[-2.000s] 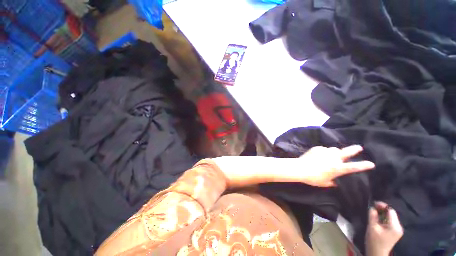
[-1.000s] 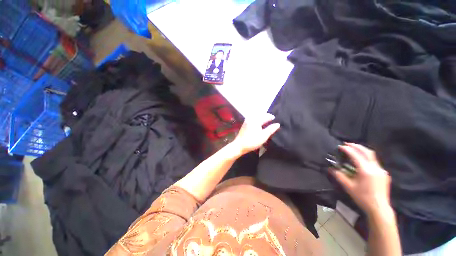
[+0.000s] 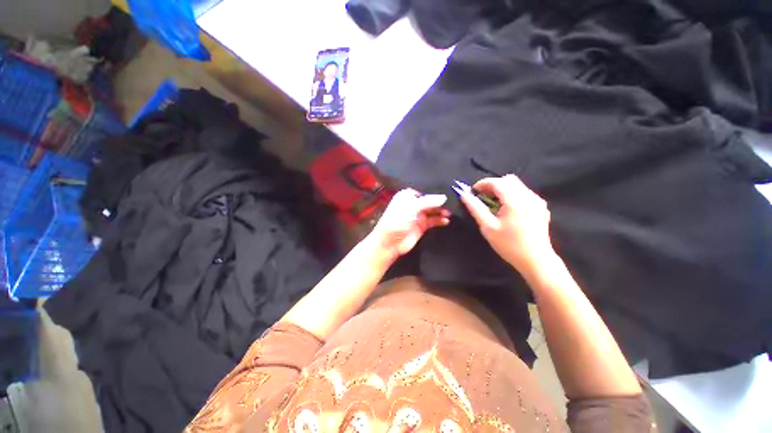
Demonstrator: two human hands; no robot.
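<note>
A black garment [image 3: 592, 186] lies spread over the white table and hangs over its near edge against my lap. My left hand [image 3: 410, 221] is at the garment's near left edge, thumb and fingers close together, pinching the cloth edge. My right hand [image 3: 515, 218] holds small thread snips [image 3: 484, 200] with greenish parts, mostly hidden by the fingers. Their bright tips point left, towards my left hand, a short gap away. A thin dark strip shows on the cloth just above the snips. Loose thread ends are too fine to tell.
A lit smartphone [image 3: 328, 84] lies on the white table [image 3: 262, 42]. A blue plastic bag [image 3: 169, 25] is at the table's far left corner. A large black garment pile [image 3: 195, 254] is at left, with blue crates [image 3: 51, 224] beyond. A red item [image 3: 343, 182] shows beneath the table edge.
The garment has been shifted and spread flatter, its pocket flap no longer visible. My right hand has moved up and left with the snips, close to my left hand. The view has shifted right.
</note>
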